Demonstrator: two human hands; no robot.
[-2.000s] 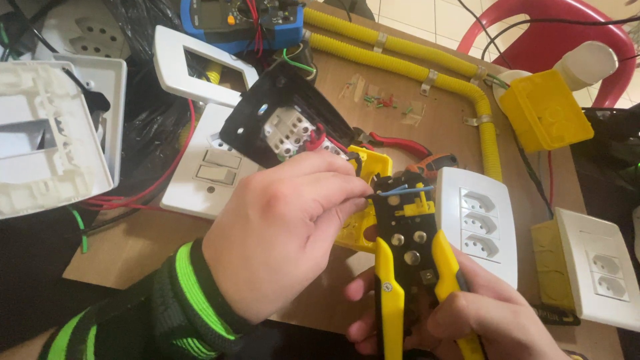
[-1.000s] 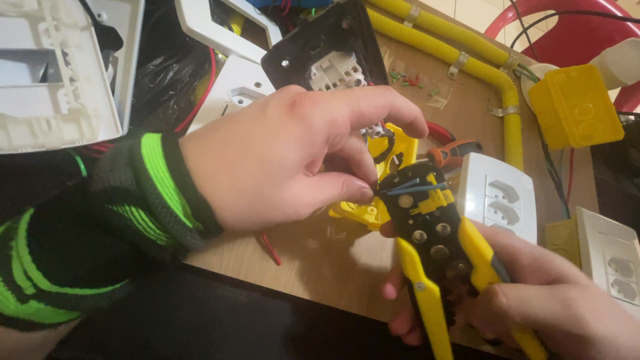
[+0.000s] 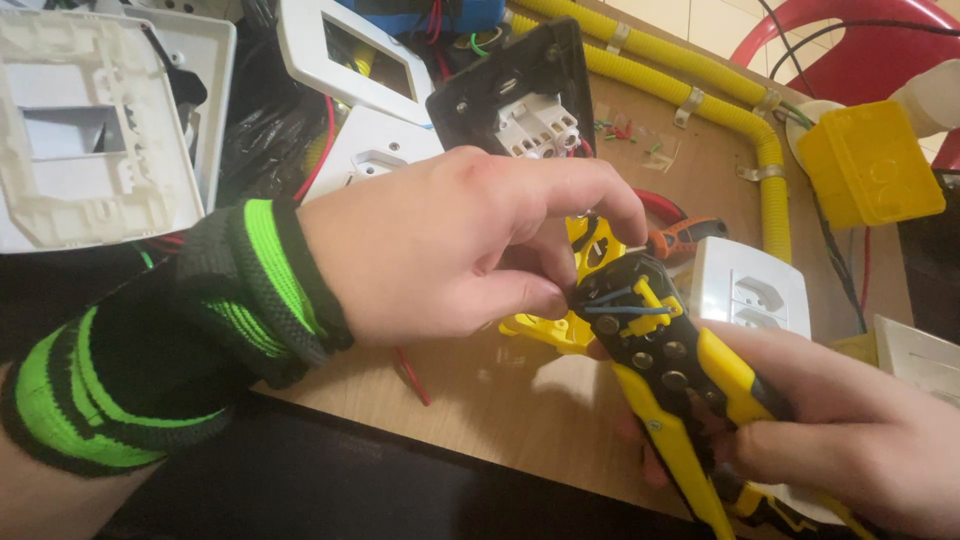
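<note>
My right hand (image 3: 817, 420) grips the yellow handles of a black and yellow wire stripper (image 3: 652, 345). Two blue wires (image 3: 626, 309) lie across its head, near the jaws. The thumb and a finger of my left hand (image 3: 465, 247) meet at the stripper's left edge, where the wires come in; the pinched spot itself is hidden. Behind my fingers sits a yellow plastic electrical box (image 3: 555, 330). Above my left hand a black switch plate (image 3: 517, 82) leans, with a white module (image 3: 536, 127) and red wire on its back.
White socket plates (image 3: 754, 289) stand right of the stripper, beside orange-handled pliers or cutters (image 3: 686, 236). Yellow corrugated conduit (image 3: 769, 150) is clamped to the wooden board (image 3: 465, 405). A yellow box (image 3: 874, 165) is at right, a white frame (image 3: 352, 60) at top, and a white housing (image 3: 97, 127) at left.
My left hand's index finger has lifted and stretched out, while the thumb stays near the stripper. The stripper has turned, its head tilting more to the left. The view has shifted somewhat.
</note>
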